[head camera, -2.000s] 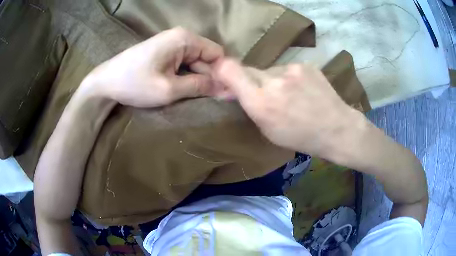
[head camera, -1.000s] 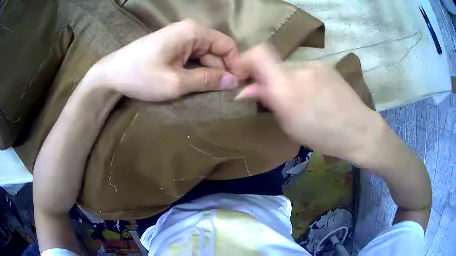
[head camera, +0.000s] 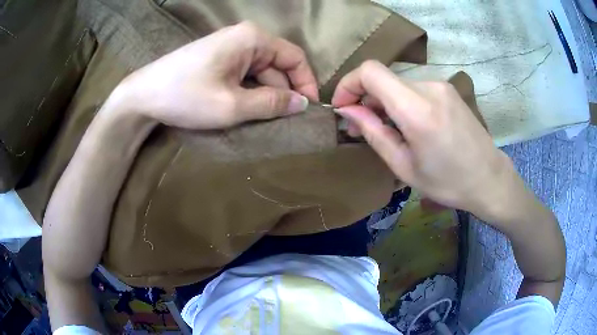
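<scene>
The brown jacket (head camera: 262, 190) lies over the table edge and hangs toward my lap, with pale basting stitches on it. A greyer brown strip (head camera: 288, 137) runs along it under my hands. My left hand (head camera: 222, 85) pinches the strip's upper edge between thumb and fingers. My right hand (head camera: 419, 124) pinches a tiny bright needle (head camera: 328, 105) between thumb and index finger, just right of my left fingertips at the cloth edge. Shiny golden-brown lining (head camera: 281, 33) lies behind my hands. Where the needle enters the cloth is too small to tell.
The white-covered table (head camera: 504, 39) shows at the back right, with a loose thread line across it. A slim black tool (head camera: 563, 40) lies near its right edge. Grey patterned floor (head camera: 543, 176) is at the right. A white round-rimmed object (head camera: 429, 314) stands low at the right.
My right hand was blurred against my left fingertips, then moved slightly right; its fingers now pinch the visible needle. My left hand has shifted slightly right and up, and the cloth slightly right.
</scene>
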